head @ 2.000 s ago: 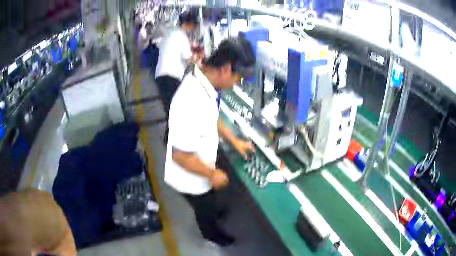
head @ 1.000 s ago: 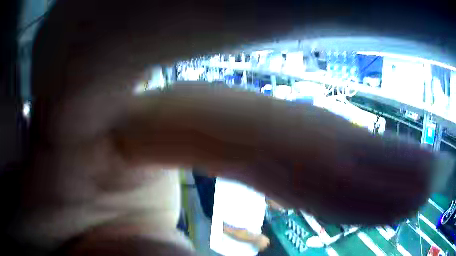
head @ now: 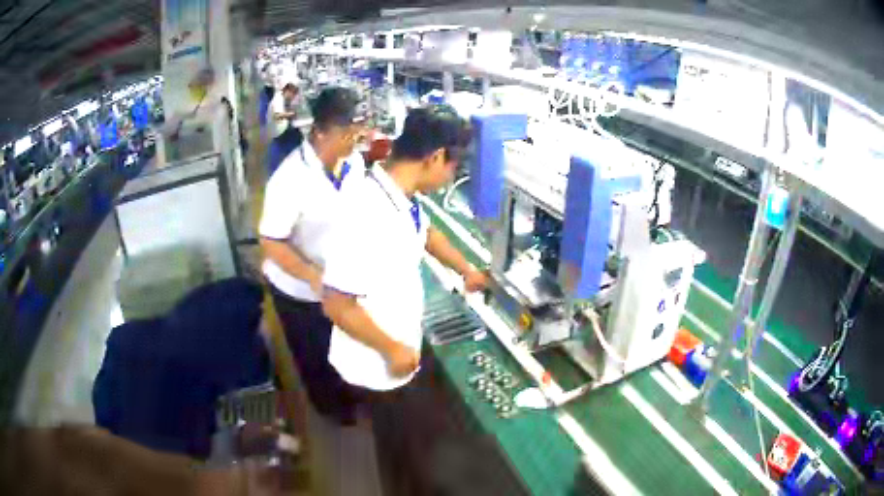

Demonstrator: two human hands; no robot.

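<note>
A blurred, skin-toned shape at the lower left edge looks like part of my left hand or forearm [head: 116, 465]; its fingers cannot be made out. My right hand is not in view. On the green bench [head: 528, 446], small round metallic parts [head: 492, 384] stand in rows, likely in fixtures. Several long, thin grey pieces [head: 456, 322] lie beyond them. A blue and white bench machine [head: 630, 300] stands to their right.
Two people in white shirts [head: 373, 281] stand close together at the bench's left side. A dark blue draped form [head: 184, 363] and grey metallic pieces [head: 254, 421] are at lower left. Red and blue bins [head: 783, 453] are at right.
The large blurred hand that covered the view one second ago has moved down to the lower left. The second person now stands closer behind the nearer worker than two seconds ago.
</note>
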